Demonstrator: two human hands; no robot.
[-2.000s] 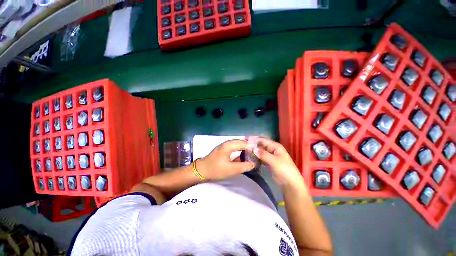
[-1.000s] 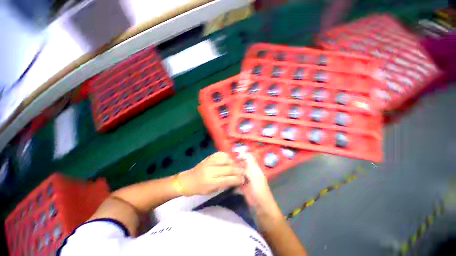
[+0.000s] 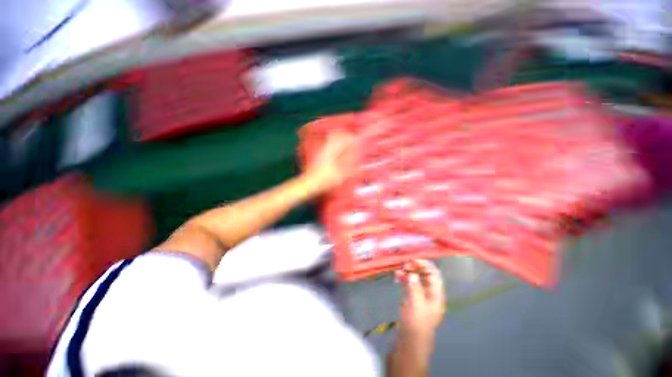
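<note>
The frame is heavily blurred. Red trays [image 3: 516,250] with rows of pale, smeared units lie overlapping at the centre right. My left hand [image 3: 337,158] reaches to the left edge of these trays and overlaps it; its fingertips are too blurred to tell whether they grip anything. My right hand [image 3: 422,289] is raised just in front of the trays' near edge, fingers bent together; whether a small piece is between them cannot be told.
A red tray stack [image 3: 118,228] stands at the left. Another red tray [image 3: 191,99] and a white sheet [image 3: 298,72] lie across the green bench. White sheets [image 3: 273,254] lie near my lap. A person's purple sleeve or clothing [image 3: 652,162] shows at the far right.
My hands, together before, are now apart. My left hand has moved forward to the trays' left edge. My right hand has moved right and slightly nearer to me. The view has shifted.
</note>
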